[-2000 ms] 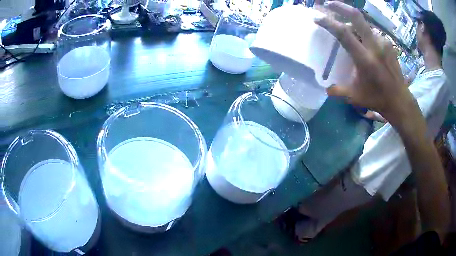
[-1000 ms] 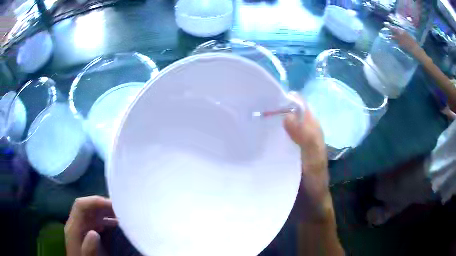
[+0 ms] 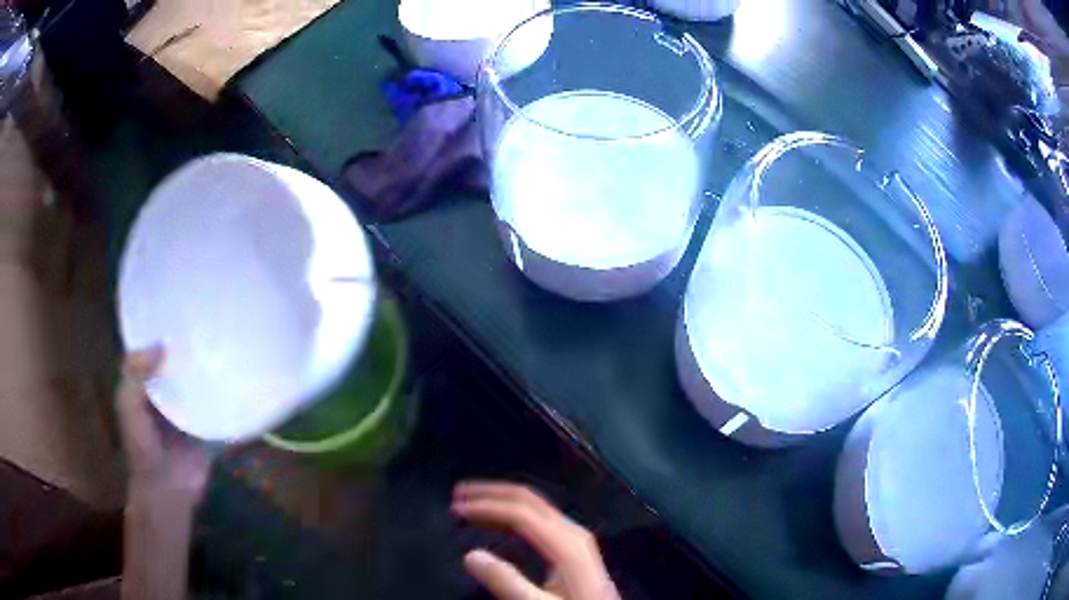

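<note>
A white bowl [image 3: 240, 293] is tilted over the green bucket [image 3: 369, 404] at the left, its open side towards me. My left hand [image 3: 164, 469] grips its lower left rim. A short thin dark mark shows at its right inner side. My right hand [image 3: 545, 545] is at the bottom middle, fingers apart and empty, away from the bowl. Water tanks with clear walls and white lower parts stand upright on the bench: one at the upper middle [image 3: 598, 188], one right of it [image 3: 791, 316], one at the lower right [image 3: 932, 469].
The dark-green bench [image 3: 551, 352] has its edge running diagonally from upper left to bottom middle. A dark cloth with a blue part [image 3: 428, 141] lies near the edge. Another white vessel [image 3: 475, 29] stands behind it. Brown cardboard [image 3: 223, 35] is at the upper left. Cluttered items stand at the upper right.
The view has turned left. The white bowl has moved off the bench side to over the green bucket. My right hand has let go of it, and my left hand now holds it.
</note>
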